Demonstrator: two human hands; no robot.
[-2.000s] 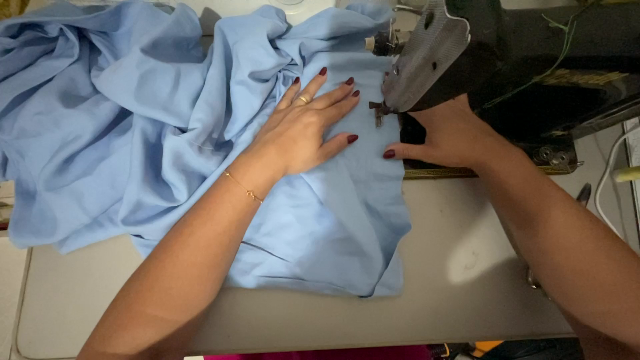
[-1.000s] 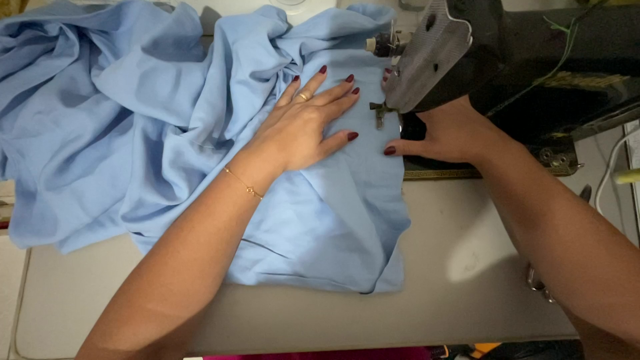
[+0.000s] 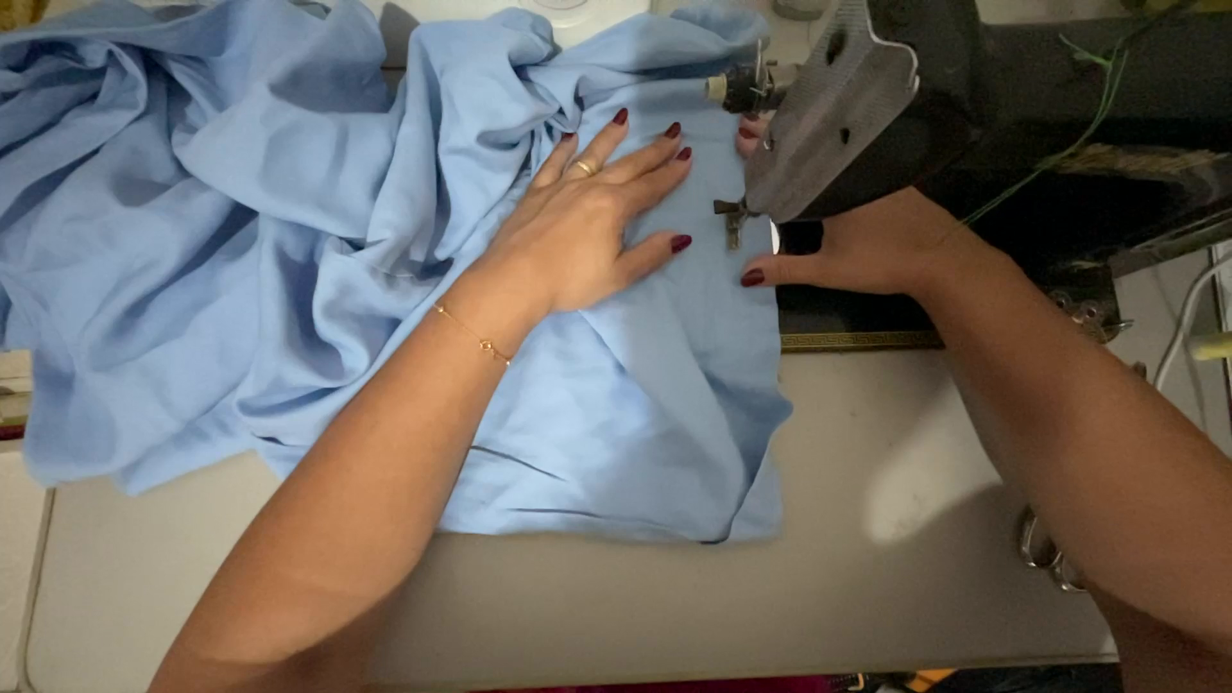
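Light blue fabric [image 3: 616, 414] lies under the head of a black sewing machine [image 3: 1020, 106], bunched in folds at the left and flatter near the presser foot [image 3: 733, 226]. Flat on the fabric, just left of the foot, rests my left hand [image 3: 602, 212], its fingers slightly spread. My right hand [image 3: 857, 245] reaches beneath the machine head at the fabric's right edge. Its thumb touches the cloth near the foot, and fingertips show behind the metal faceplate [image 3: 828, 106]; the rest of those fingers is hidden.
A pale table [image 3: 674, 616] supports the machine and cloth. Metal scissors handles [image 3: 1044, 553] lie partly under my right forearm. Green thread [image 3: 1107, 96] hangs across the machine arm. A white cable [image 3: 1189, 308] runs at the right, and a white object [image 3: 587, 14] stands at the back.
The fabric's lower right edge has shifted slightly away from the table's front edge. Both hands keep nearly the same place and pose.
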